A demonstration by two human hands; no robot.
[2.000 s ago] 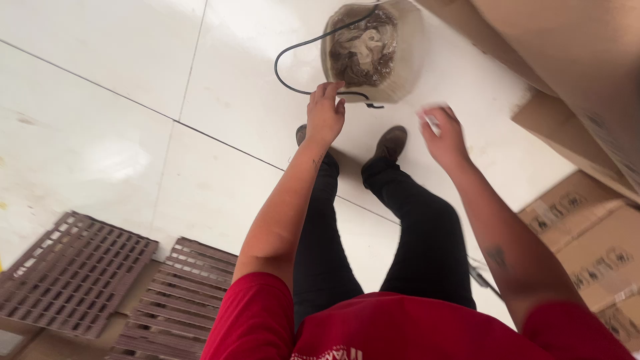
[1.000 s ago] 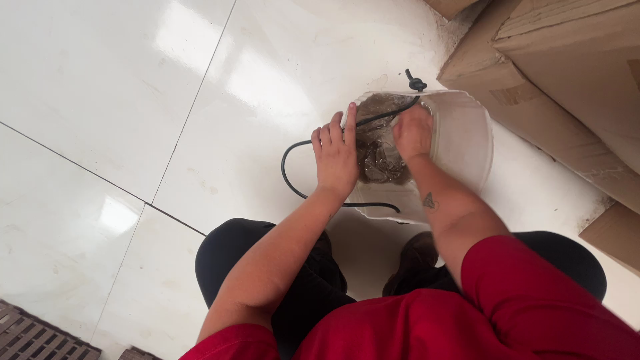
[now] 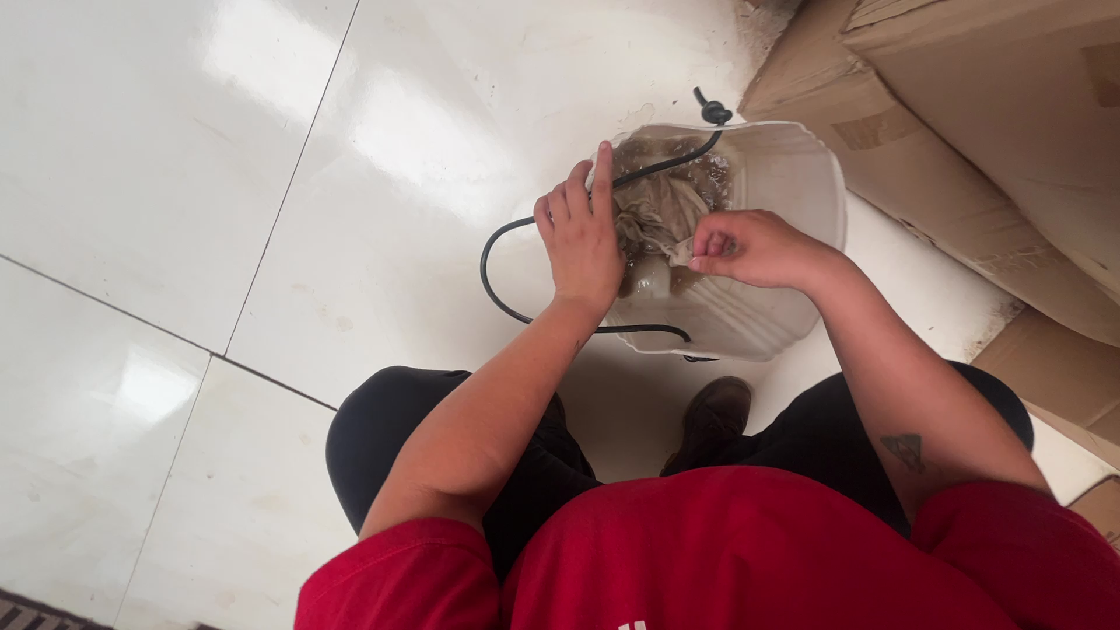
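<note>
A white plastic bucket (image 3: 787, 175) stands on the floor between my knees and the boxes, with murky water (image 3: 717, 166) inside. A wet, greyish-beige cloth (image 3: 661, 206) lies bunched in the water. My right hand (image 3: 744, 249) pinches a pale end of this cloth above the water. On the bucket's left rim rests my left hand (image 3: 584, 223), its fingers spread and holding nothing else that shows. A dark cord handle (image 3: 486, 262), knotted at the far rim, loops out to the left and passes by my left hand.
Cardboard boxes (image 3: 919, 149) are stacked at the upper right, near the bucket, with another carton (image 3: 1050, 359) below them. Glossy white floor tiles (image 3: 262, 219) spread out at left. A brown slatted piece (image 3: 35, 612) shows at the bottom left corner.
Two seconds ago I stood with both hands off the cloth; now I am crouched low over the bucket. My right hand, lower in the bucket a second ago, has the cloth's end.
</note>
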